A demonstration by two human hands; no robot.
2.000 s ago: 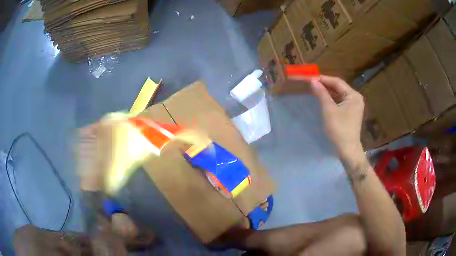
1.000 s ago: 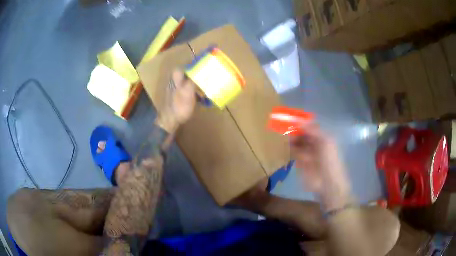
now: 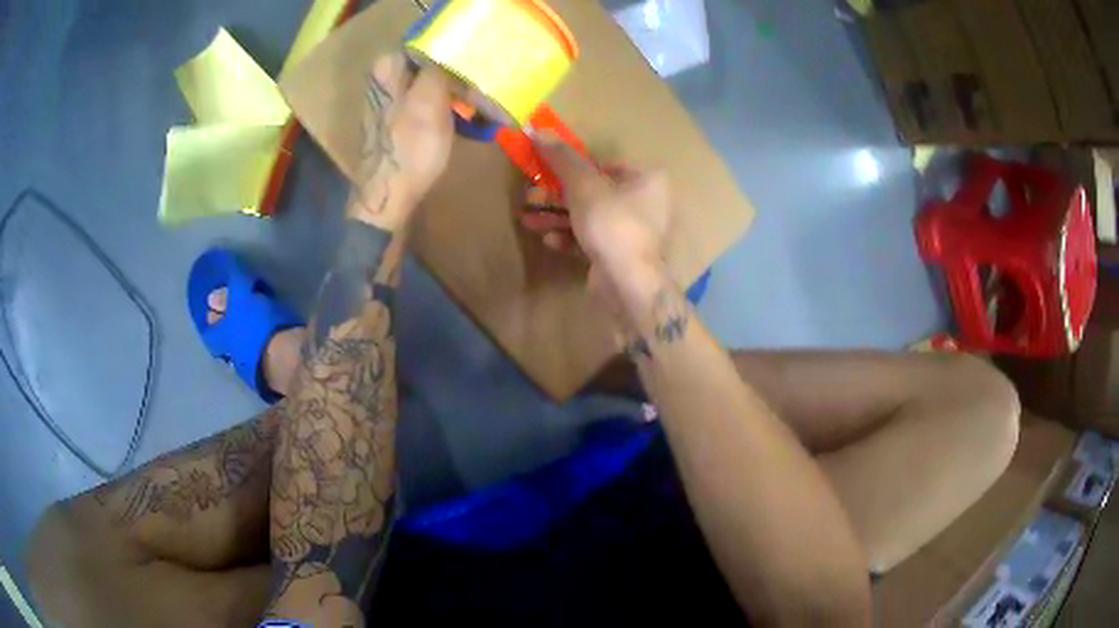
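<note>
A closed brown carton (image 3: 528,282) lies on the floor before me, tilted in view. My left hand (image 3: 411,129) holds the tape gun with its yellowish tape roll (image 3: 497,55) above the carton's far part. My right hand (image 3: 601,209) pinches an orange-red sticker (image 3: 534,160) just below the roll; the sticker's near end is hidden by my fingers. Whether the sticker touches the tape gun or the carton, I cannot tell.
Orange-red label strips with pale yellow backing (image 3: 221,172) lie left of the carton. A dark strapping loop (image 3: 153,337) lies at far left. A red stool (image 3: 1012,258) and brown cartons (image 3: 982,80) stand at right. White paper (image 3: 665,34) lies beyond the carton.
My right hand has moved left with the sticker and now meets the tape gun held in my left hand. The view has shifted, so the carton appears higher. Earlier, the tape gun lay on the carton.
</note>
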